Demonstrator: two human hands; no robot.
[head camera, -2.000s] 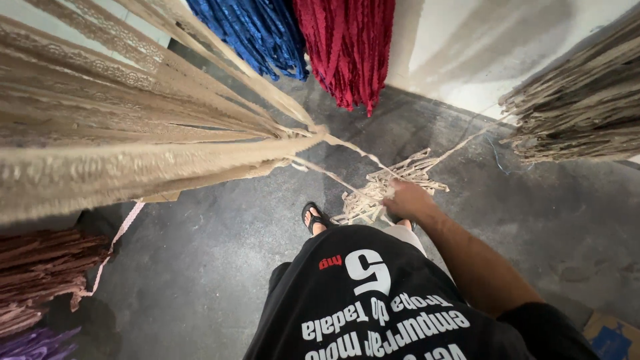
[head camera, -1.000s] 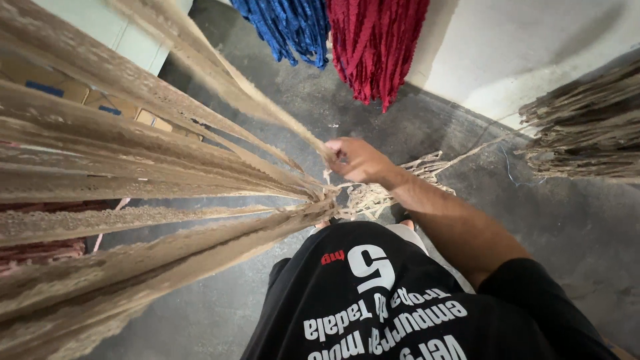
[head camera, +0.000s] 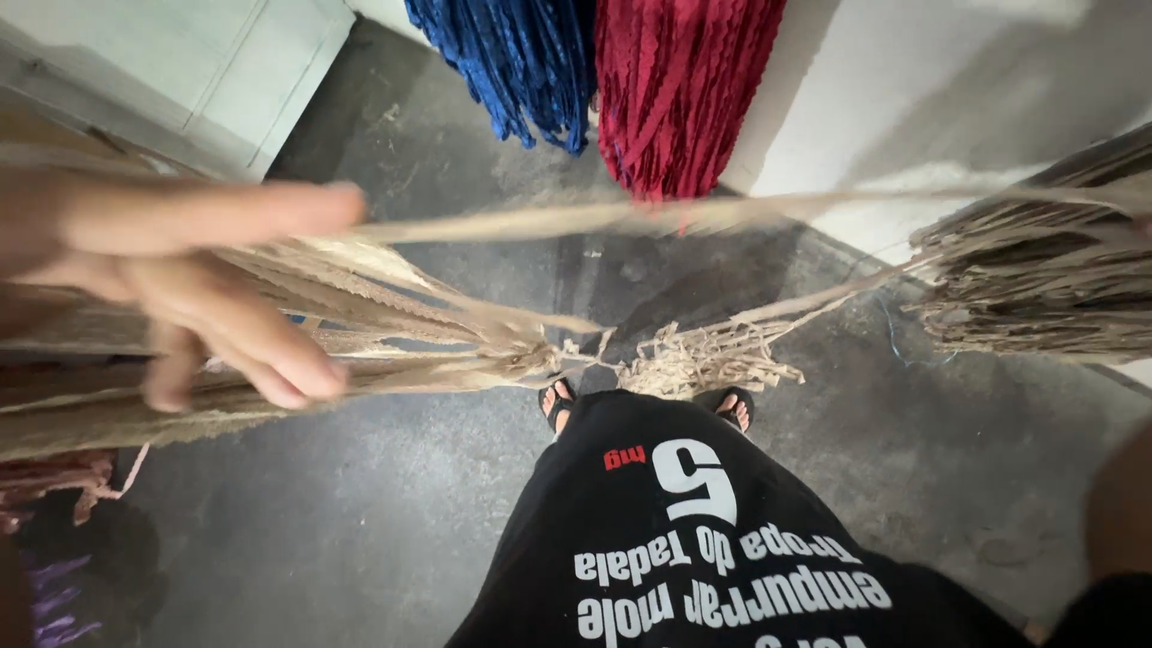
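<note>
My left hand (head camera: 193, 270), blurred, reaches in from the left edge with its fingers apart, over gathered beige lace strips (head camera: 423, 333). From beside its upper fingertip a long beige strip (head camera: 540, 220) stretches across to the right edge; whether the hand touches it is unclear. The gathered strips narrow to a tied end (head camera: 540, 355) near my feet. A tangled beige bundle (head camera: 702, 360) lies beside that end, joined by thin strips to a hanging grey-beige mass (head camera: 1044, 279). Part of my right arm (head camera: 1120, 504) shows at the right edge; my right hand is out of view.
Blue strips (head camera: 531, 72) and red strips (head camera: 684, 90) hang at the top, near a white wall (head camera: 918, 117). A pale cabinet or door (head camera: 198, 72) stands at upper left. Pink strips (head camera: 63, 481) and purple strips (head camera: 63, 594) are at lower left. My sandalled feet (head camera: 558, 403) stand on the grey floor (head camera: 378, 531).
My right hand, at the tied end a second ago, has left the view. My left hand has come in at the left. One strip now spans the view to the right.
</note>
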